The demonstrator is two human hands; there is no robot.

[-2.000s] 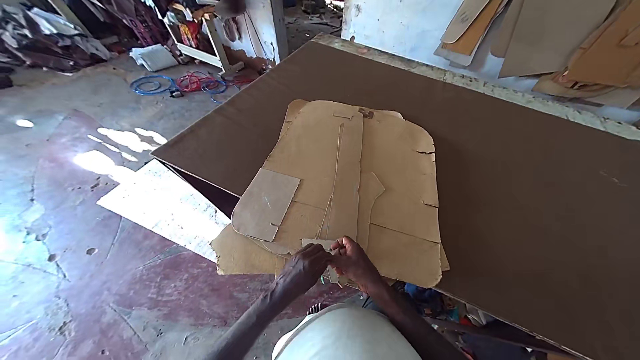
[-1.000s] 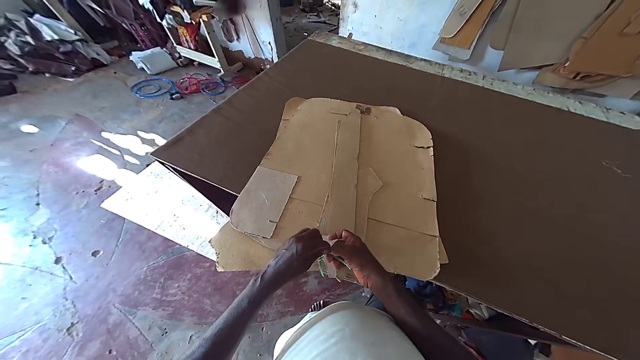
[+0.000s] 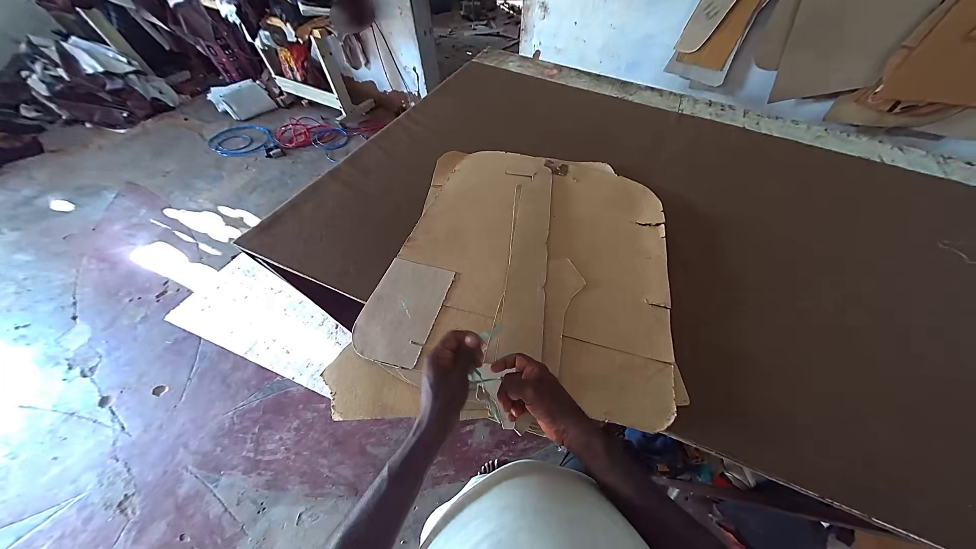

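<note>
A stack of cardboard pattern pieces [image 3: 610, 252] lies at the near edge of a brown-topped table [image 3: 801, 305]. On it rest a small rounded cardboard piece [image 3: 404, 305] at the left and a long narrow cardboard strip [image 3: 530, 267] down the middle. My left hand [image 3: 451, 366] is closed on a thin green string [image 3: 488, 377] at the stack's lower edge. Just to its right, my right hand [image 3: 530, 389] has its fingers bent at the same string, some of them spread. The string runs between both hands and hangs down below them.
Cardboard pieces [image 3: 831, 46] hang on the wall behind the table. Blue cable coils [image 3: 240, 141] and red ones [image 3: 297, 133] lie on the floor at the left, near piled material [image 3: 91, 76]. A pale board [image 3: 259, 320] juts out beside the table's left corner.
My hands, close together before, have moved a little apart, with the left one raised. More of the green string now shows between them. The cardboard stack has stayed in place.
</note>
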